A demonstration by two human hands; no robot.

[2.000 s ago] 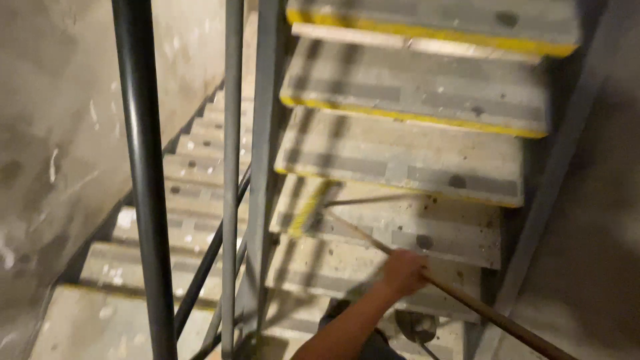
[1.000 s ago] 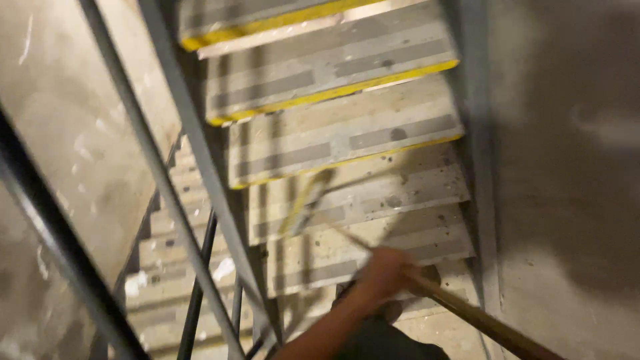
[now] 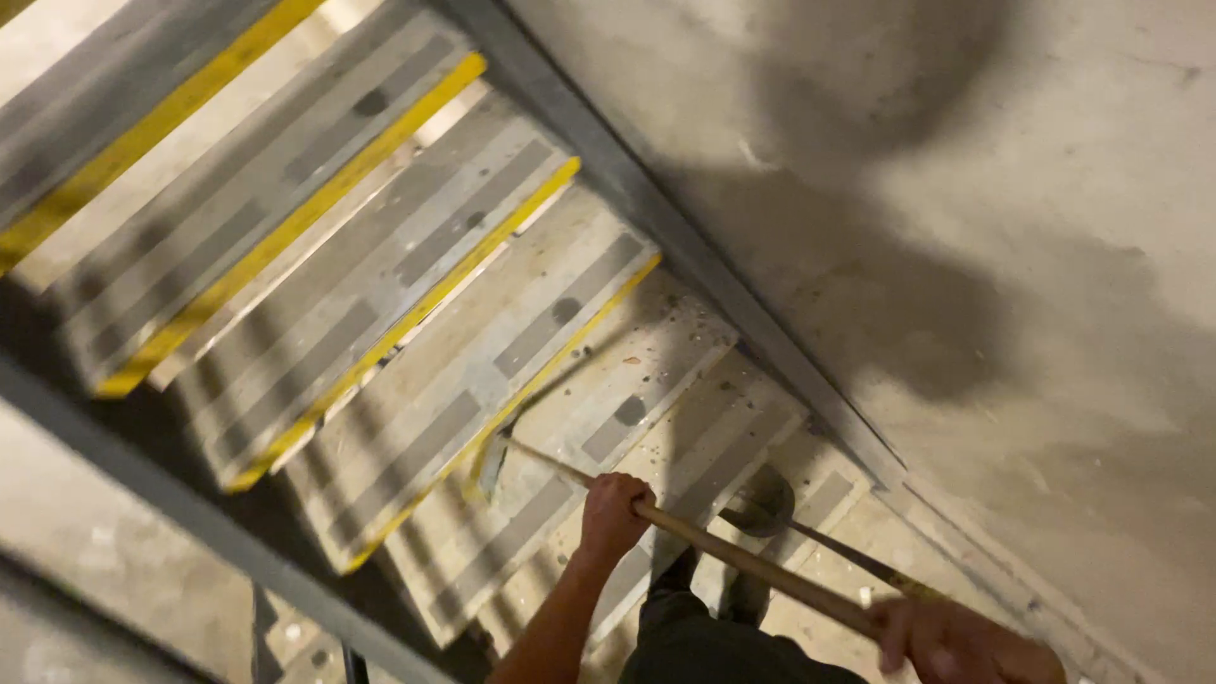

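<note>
My left hand [image 3: 616,513] is closed around the thin wooden handle [image 3: 760,565] of what looks like a broom. Its narrow head [image 3: 489,465], blurred, rests low against a stair tread [image 3: 589,389] strewn with small dark debris and grit. Near the handle's lower right end is my right hand [image 3: 959,646], blurred, with its fingers around the handle. A round, dark pan or shovel blade [image 3: 765,502] lies over the lower steps beside my legs. Its dark shaft runs toward my right hand; whether that hand also holds it is unclear.
Concrete treads with yellow edges [image 3: 408,332] rise to the upper left, with open gaps between them. A grey metal stringer [image 3: 665,209] borders the concrete wall [image 3: 1073,285] on the right. Another stringer [image 3: 218,532] runs along the left. My dark-clothed legs [image 3: 712,636] are at the bottom.
The view has swung markedly toward the right-hand wall. My right hand and the dark shaft beside it now show at the lower right. My left hand stays closed on the wooden handle.
</note>
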